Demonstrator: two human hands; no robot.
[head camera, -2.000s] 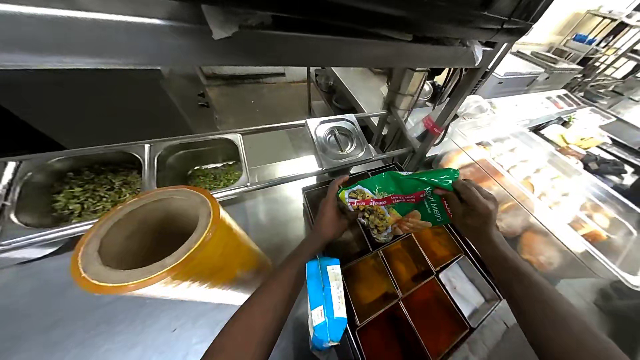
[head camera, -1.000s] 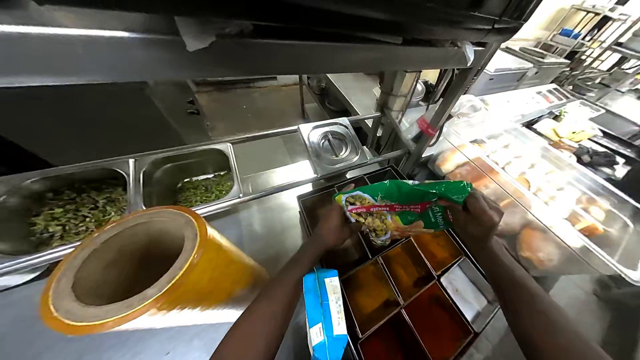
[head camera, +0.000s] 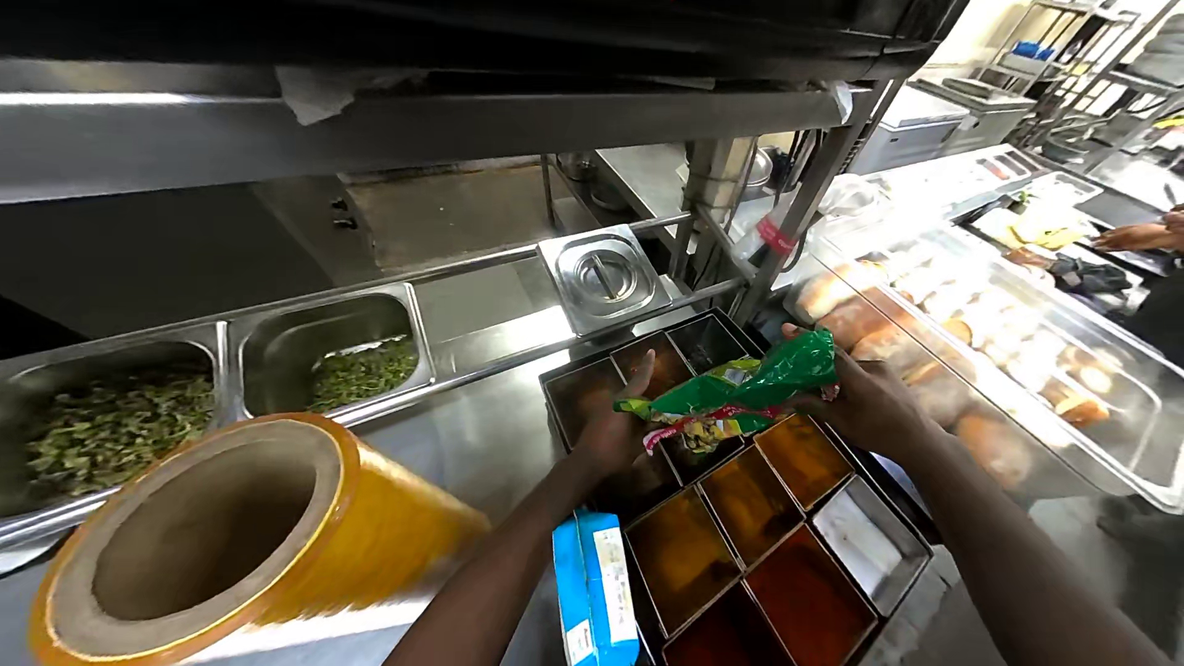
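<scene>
A green printed foil packet (head camera: 740, 393), now crumpled and folded narrow, spans the space between my hands above a divided spice box. My right hand (head camera: 856, 398) is closed around its right end. At the packet's left end is my left hand (head camera: 620, 421), thumb raised and palm beside it; whether its fingers grip the foil is hard to see. Below, the spice box (head camera: 749, 504) has metal compartments of orange, brown and dark red powders, plus a white substance (head camera: 860, 536) at the right. A blue carton (head camera: 592, 587) stands against the box's left edge, near my left forearm.
A large roll of yellow film (head camera: 370, 518) stands at left. Behind it are metal pans with chopped greens (head camera: 365, 370) and a lidded steel container (head camera: 606, 277). Bread rolls lie in a clear bin (head camera: 1101, 388) at right. A shelf edge crosses above. Another person's hand (head camera: 1142, 236) shows far right.
The packet was spread wide with its printed front showing; it is now crumpled and narrower. My left thumb, earlier on the packet, is now raised away from it.
</scene>
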